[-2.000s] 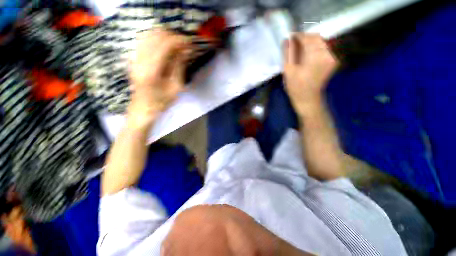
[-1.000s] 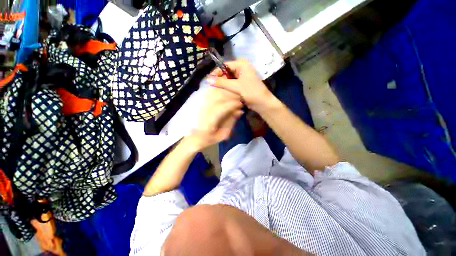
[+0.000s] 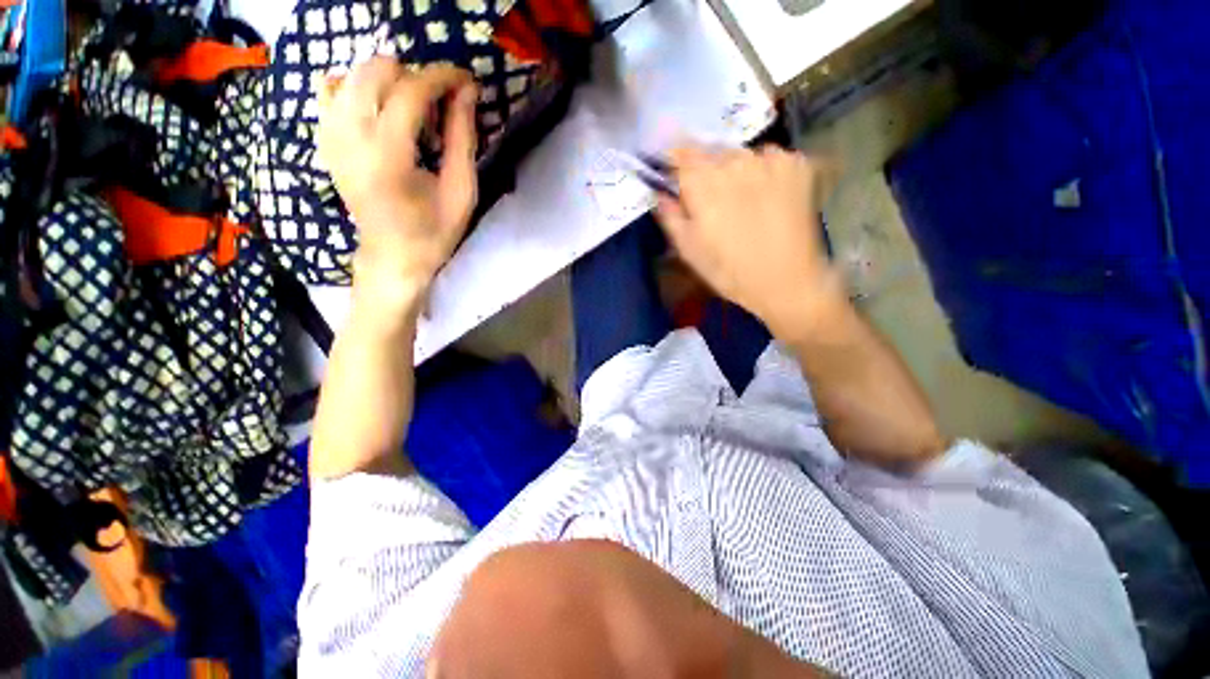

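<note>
A bag body [image 3: 299, 173] of dark cloth with a cream clover-like print lies on the white table [image 3: 511, 265], with orange lining [image 3: 541, 27] at its right end. My left hand [image 3: 405, 159] is on the bag with curled fingers; it seems to grip the bag's cloth or dark edge, partly hidden by the fingers. My right hand [image 3: 750, 219] is blurred, above the table's front edge, right of the bag and apart from it. It is closed around thread snips [image 3: 646, 170], whose blurred blades point left.
A pile of similar bags [image 3: 146, 332] with orange patches lies at left. A blue cloth-covered container [image 3: 1062, 239] stands at right and another blue cloth [image 3: 484, 425] shows below the table. A person's hand or arm [image 3: 126, 570] shows at lower left.
My hands were together near the bag's right end a second ago. My left hand has moved up and left onto the bag; my right hand has moved right with the snips.
</note>
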